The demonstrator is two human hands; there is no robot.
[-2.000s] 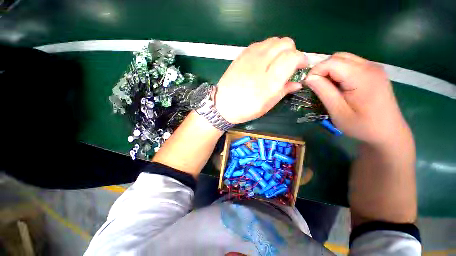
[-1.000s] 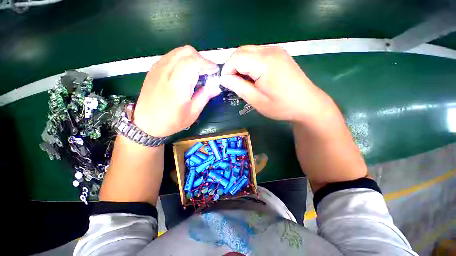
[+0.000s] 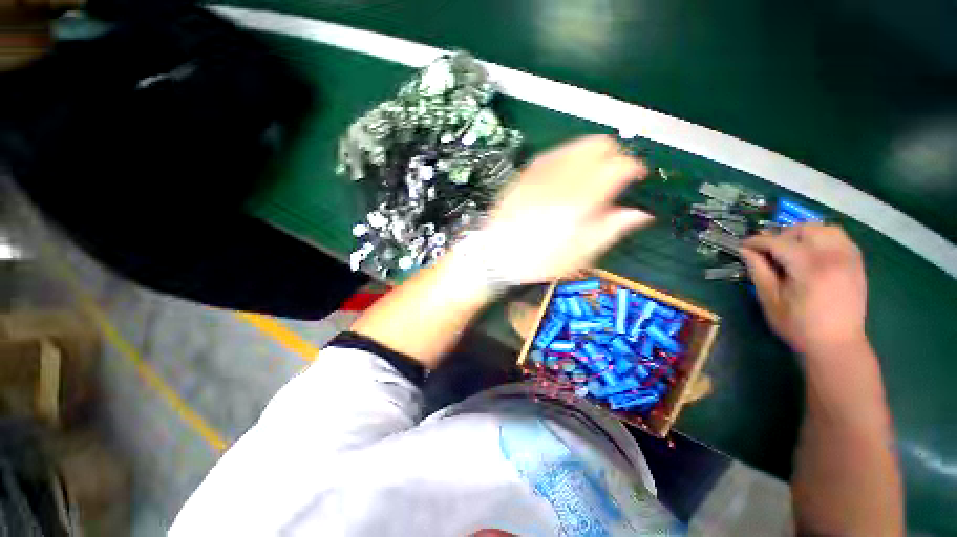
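My left hand (image 3: 567, 210), blurred, is over the bench between the heap and the right group, thumb and fingers apart, with nothing clearly seen in it. My right hand (image 3: 813, 283) is at the right group, thumb and forefinger closed at the end of a grey board (image 3: 722, 242). Several grey boards lie there beside blue batteries (image 3: 798, 213), partly behind my fingers. A tangled heap of green-grey circuit boards (image 3: 451, 126) with dark wires lies left. The tan box (image 3: 704, 369) before my body holds many blue batteries (image 3: 624, 341) with red leads.
White round pieces (image 3: 367, 233) lie at the heap's near edge. A white strip (image 3: 735, 160) runs along the green bench (image 3: 588, 63) beyond the parts. A large dark shape (image 3: 147, 168) is at far left. Yellowish pieces (image 3: 697, 388) stick out beside the box.
My hands have parted from their close pinch. My right hand has moved right to the grouped boards; my left has opened. The view has turned, shifting the heap and box right.
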